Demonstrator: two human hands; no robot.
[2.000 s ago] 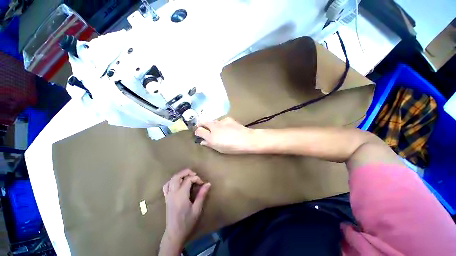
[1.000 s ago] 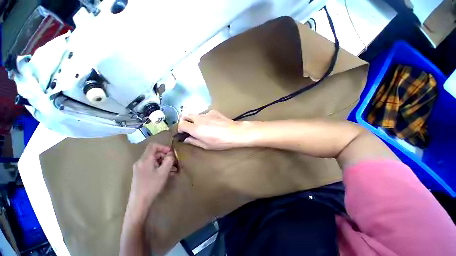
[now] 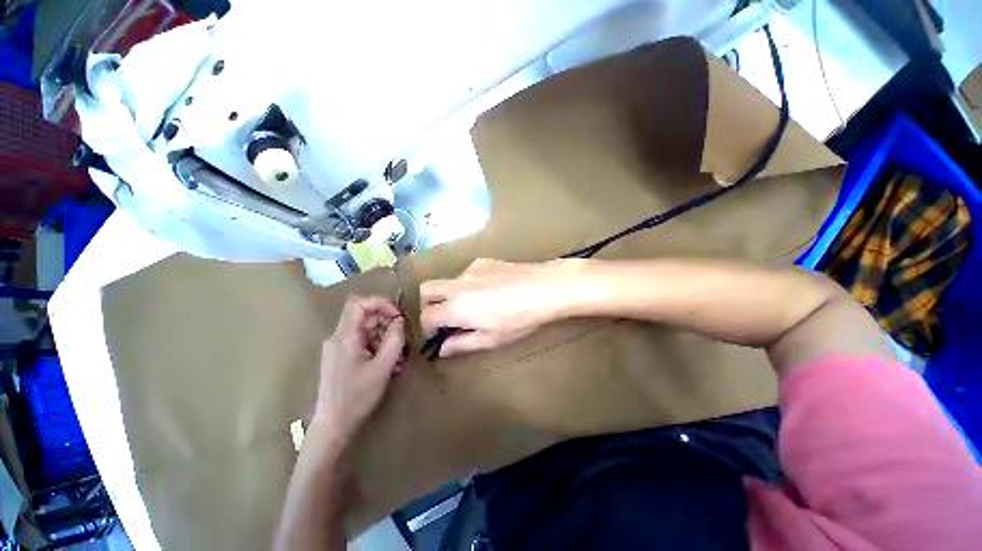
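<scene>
Brown cloth (image 3: 215,366) lies over the machine table, with a thin dark stitched line right of my hands. My right hand (image 3: 485,307) rests on the cloth below the needle area (image 3: 377,231), closed around small dark snips (image 3: 436,342), mostly hidden in the fist. My left hand (image 3: 364,355) is just left of it, with thumb and fingertips pinched together at a raised bit of the cloth near a thin dark thread. The black snips cord (image 3: 689,205) runs across the cloth towards my right hand.
The white sewing machine (image 3: 355,97) stands over the cloth's far edge. A yellow piece (image 3: 373,255) sits by the needle. A blue bin (image 3: 915,161) with plaid cloth (image 3: 905,258) is at the right. A cream sticker (image 3: 298,434) is beside my left forearm.
My left hand has moved up from the lower cloth to near the needle area, beside my right hand. The dark snips now show more below my right fingers. The camera view has shifted.
</scene>
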